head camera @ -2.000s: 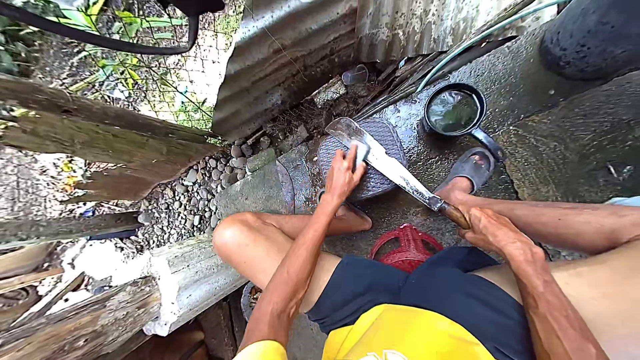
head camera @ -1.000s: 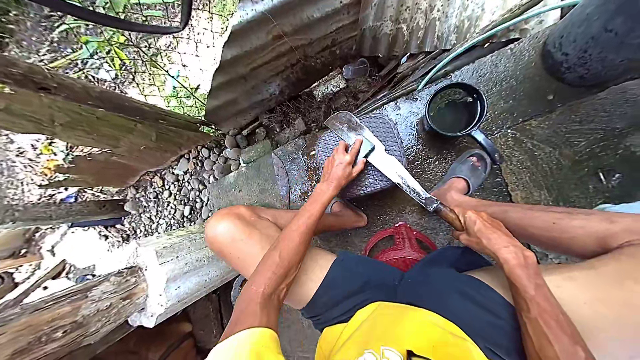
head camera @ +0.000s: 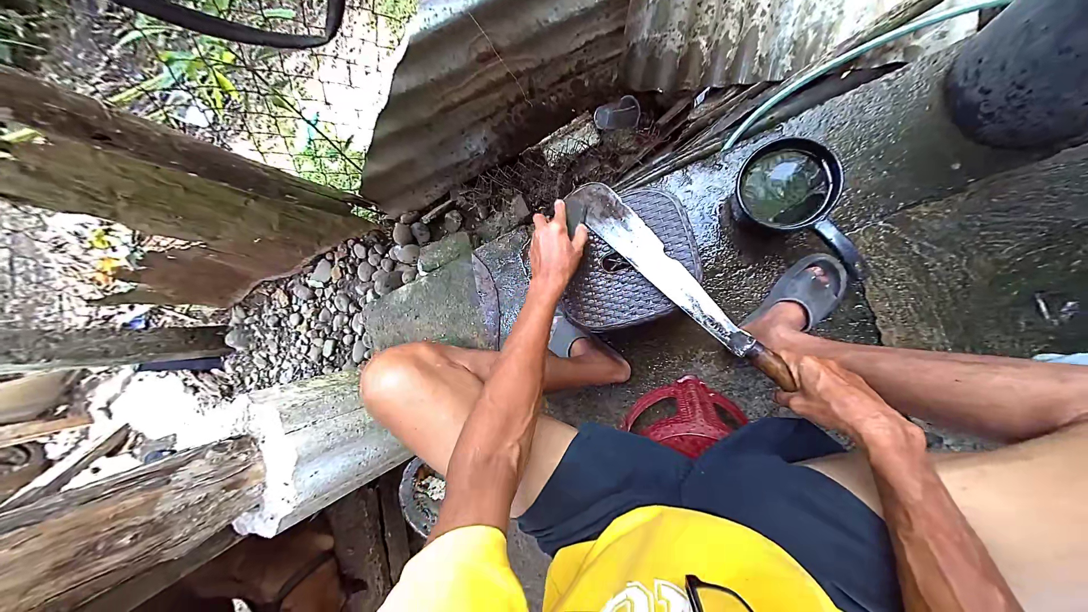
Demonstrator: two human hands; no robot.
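My right hand [head camera: 820, 387] is closed round the wooden handle [head camera: 772, 367] of a machete. Its wide, wet blade [head camera: 659, 268] slants up and left across a dark woven-textured plastic stool top [head camera: 608, 297]. At the blade's broad tip, my left hand [head camera: 557, 246] holds a small grey block, perhaps a sharpening stone [head camera: 575, 218], against the near edge. The fingers partly hide the block. A black dipper with a handle [head camera: 786, 185], filled with water, stands on the wet concrete right of the stool top.
Between my legs is a red plastic stool [head camera: 690, 416]. River pebbles [head camera: 340, 297] lie left, beside a concrete ledge [head camera: 319, 425]. Corrugated metal sheets [head camera: 501, 93] stand ahead, with a green hose [head camera: 816, 72] near them. A dark rounded container [head camera: 1020, 76] is at upper right.
My left hand has moved from farther down the blade to its broad tip, with the block still in its fingers. My right hand keeps its hold on the handle.
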